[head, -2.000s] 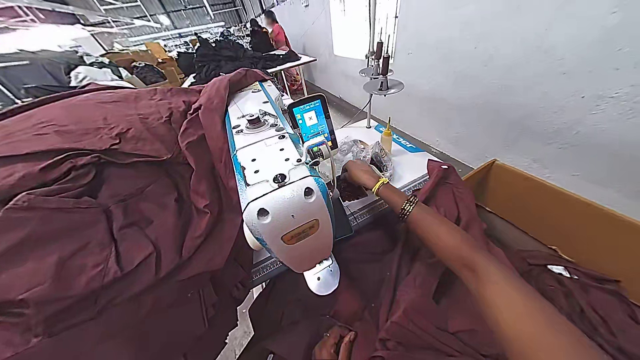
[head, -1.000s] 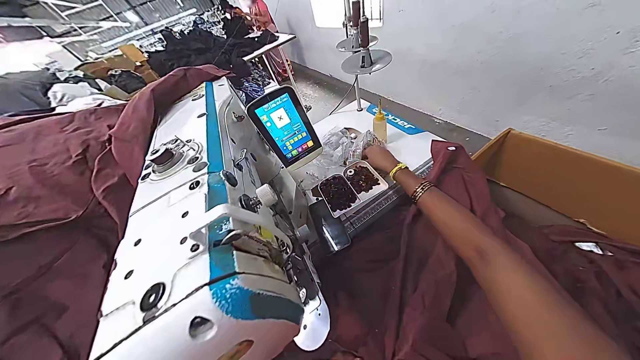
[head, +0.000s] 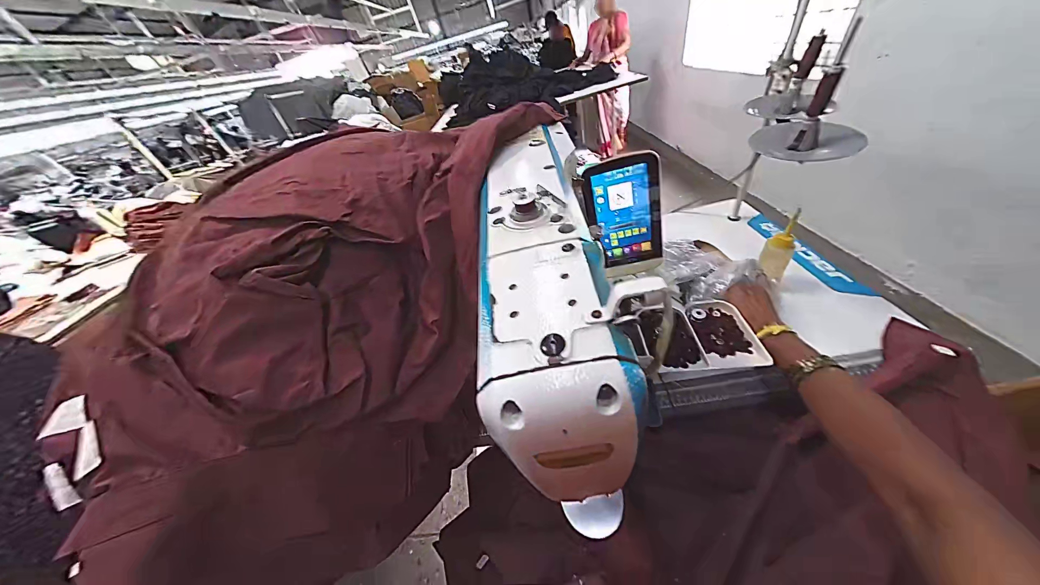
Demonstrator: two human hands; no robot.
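Note:
My right hand [head: 749, 296] reaches over the machine table and touches a clear plastic bag [head: 703, 272]; its fingers are partly hidden in the bag. Just in front of it sits a white divided tray [head: 762, 351] holding dark maroon buttons [head: 721, 331]. Left of the tray stands a white and blue industrial sewing machine [head: 540, 296], with a lit display [head: 624, 213] on its side. Maroon fabric [head: 325, 325] drapes over the machine's left side, and more maroon fabric [head: 918, 390] lies under my right forearm. My left hand is out of view.
A yellow-capped squeeze bottle [head: 777, 253] stands behind my right hand. Beyond it rises a thread stand [head: 807, 142] with dark cones. A person [head: 609, 65] is at a far table with dark fabric [head: 508, 85]. A cardboard box [head: 1020, 398] edge shows at the right.
My right hand has moved from the button tray to the plastic bag behind it. My left hand, low in the frame two seconds ago, is out of view. The view has swung about.

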